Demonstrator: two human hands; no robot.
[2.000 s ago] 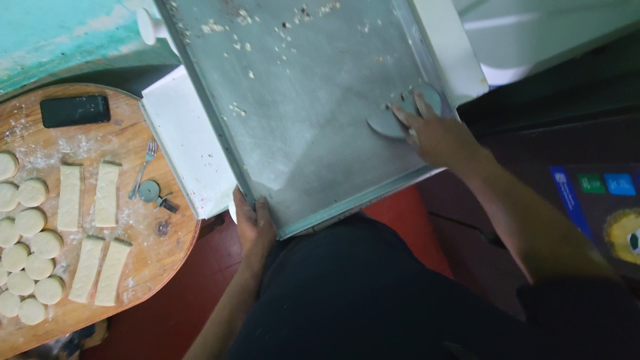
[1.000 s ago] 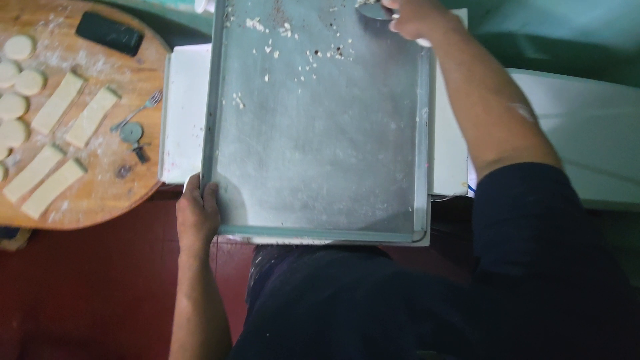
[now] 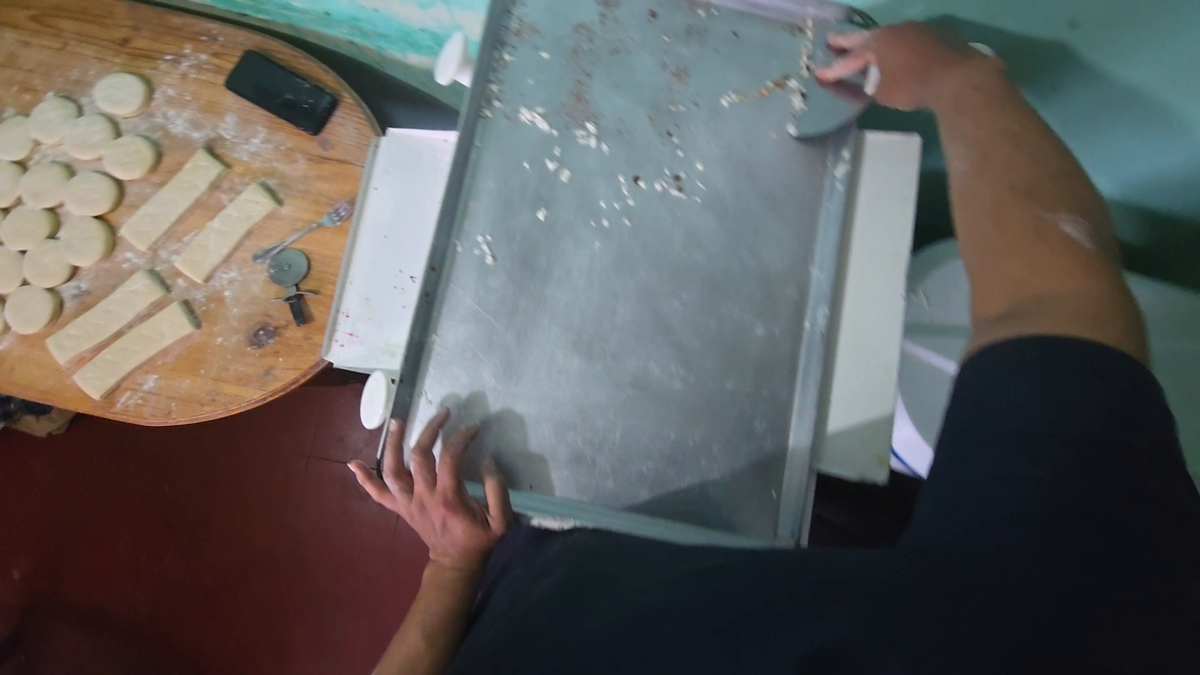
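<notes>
A large metal baking tray point(image 3: 619, 328) lies in front of me, with pale and brown crumbs scattered over its far half. At the tray's far right corner, my right hand point(image 3: 905, 70) holds a flat rounded scraper point(image 3: 830, 108) against the surface, beside a line of crumbs. My left hand point(image 3: 445, 497) rests at the near left corner, fingers spread over the rim; it grips nothing that I can make out.
The tray sits on a white surface point(image 3: 394, 253) with white knobs. To the left, a round-ended wooden table point(image 3: 309, 366) bears dough rounds point(image 3: 89, 192), dough strips point(image 3: 173, 202), a phone point(image 3: 281, 92), a fork point(image 3: 305, 230) and a pizza cutter point(image 3: 289, 269).
My right hand has moved with the scraper from the tray's right side to its far right corner. My left hand's fingers have spread from their hold on the left rim. The view has shifted.
</notes>
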